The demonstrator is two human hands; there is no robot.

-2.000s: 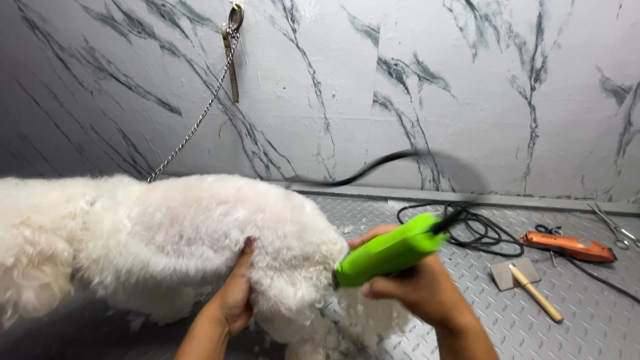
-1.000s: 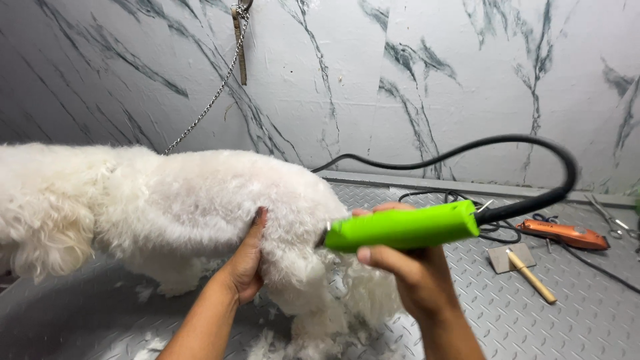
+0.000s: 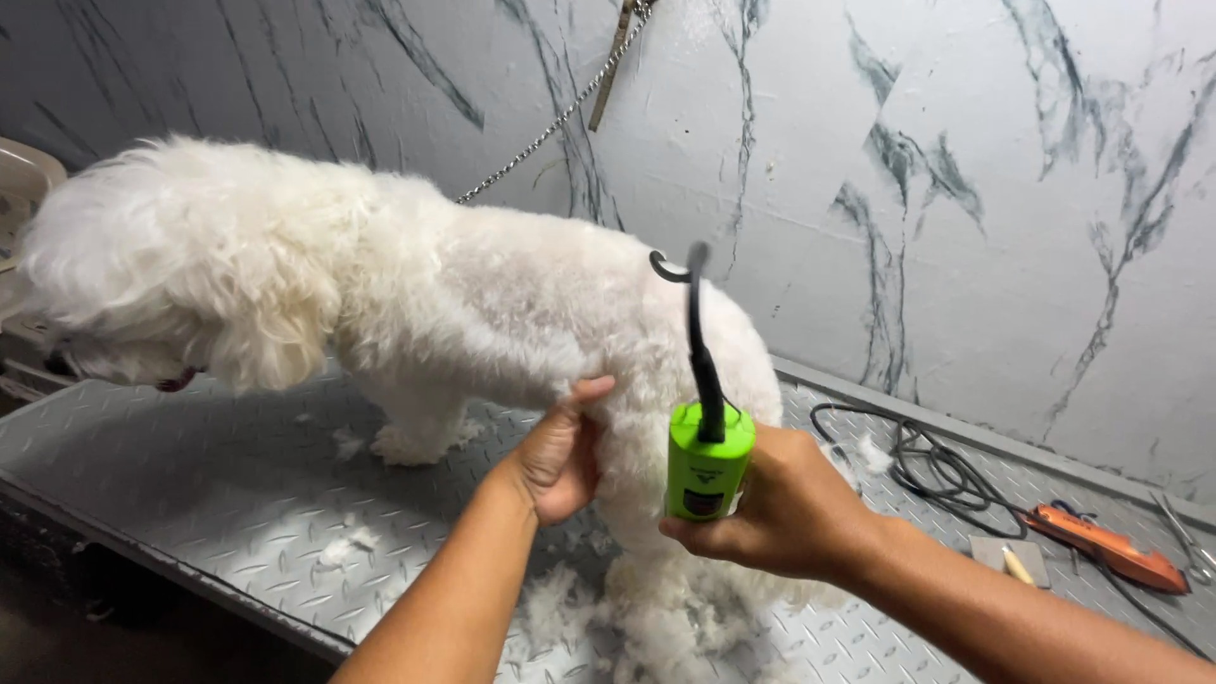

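A white, curly-coated dog (image 3: pixel 532 275) stands on a diamond-plate grooming table (image 3: pixel 237 513), its head at the left with the mouth low. My left hand (image 3: pixel 568 456) is against the front of its hind thigh, thumb on the coat and the fingers partly hidden behind the leg. Gripped in my right hand (image 3: pixel 779 513) is a bright green electric clipper (image 3: pixel 708 470), its cord end toward me and its black cord rising from it. The clipper's blade end is hidden behind its body, beside the hind leg. Cut fur (image 3: pixel 560 608) lies around the hind feet.
An orange clipper (image 3: pixel 1107 546), a slicker brush (image 3: pixel 1012 560), scissors (image 3: pixel 1187 541) and a coiled black cord (image 3: pixel 940 475) lie on the table at the right. A chain (image 3: pixel 556 123) runs from the wall side down behind the dog. The table's near edge (image 3: pixel 180 565) crosses the lower left.
The green clipper has turned from lying sideways to pointing away from me, at the hind leg. My left hand stays by the thigh. The view has shifted left, bringing in the dog's head.
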